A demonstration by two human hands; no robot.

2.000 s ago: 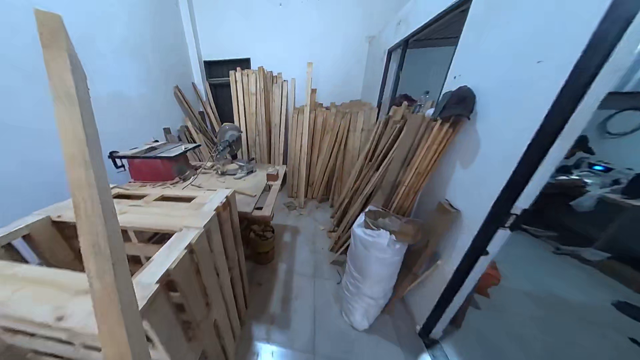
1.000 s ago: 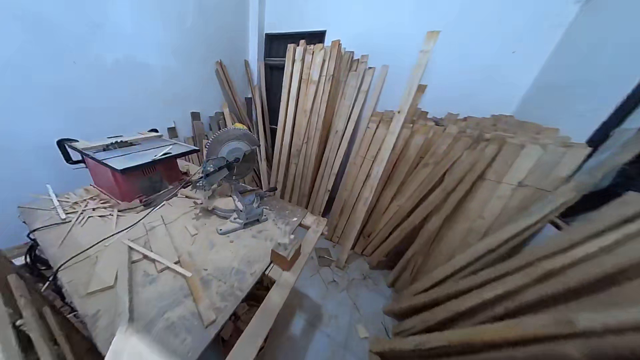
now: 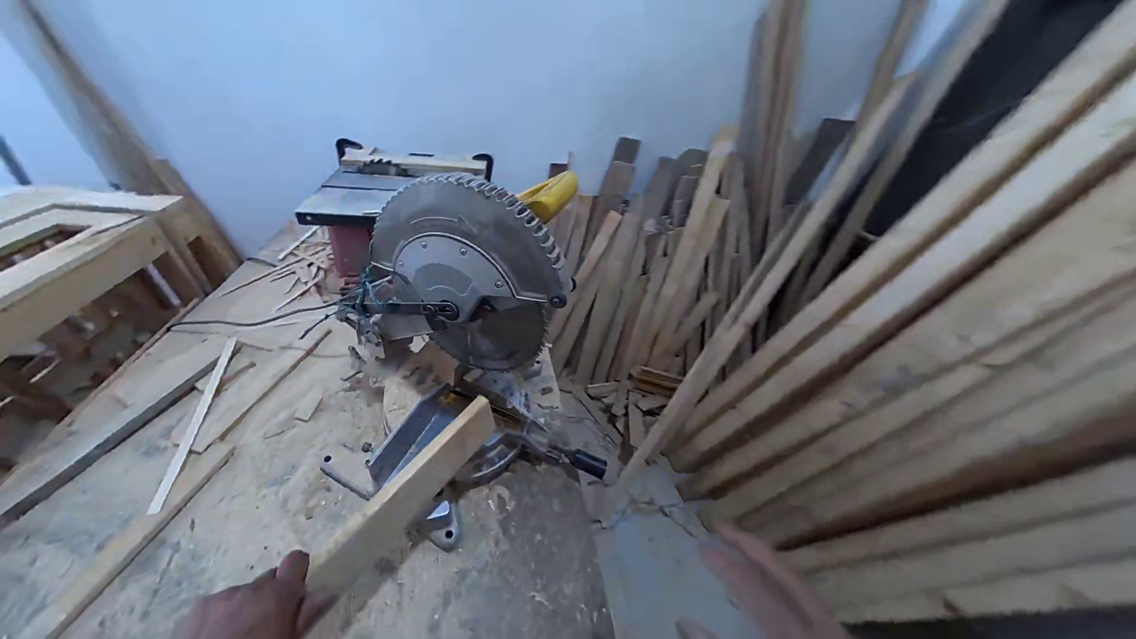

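My left hand (image 3: 257, 603), low in the view, is closed around a wooden board (image 3: 399, 497). The board slants up and away, and its far end reaches the base (image 3: 417, 435) of a miter saw. Above that end stands the toothed circular blade (image 3: 510, 337) under its grey guard (image 3: 444, 266), with a yellow handle (image 3: 552, 195) behind. My right hand (image 3: 763, 586) is blurred at the lower right, over the floor beside the leaning boards; its fingers look apart and nothing shows in them.
Thin strips and offcuts (image 3: 195, 426) lie on the dusty workbench (image 3: 497, 577). A red table saw (image 3: 351, 204) stands behind the miter saw. Long boards (image 3: 887, 355) lean on the right, shorter pieces (image 3: 639, 266) against the wall. A wooden frame (image 3: 89, 257) stands at left.
The view has moved much closer to the miter saw. Both hands have come into sight, and the left now holds a board that reaches the saw base.
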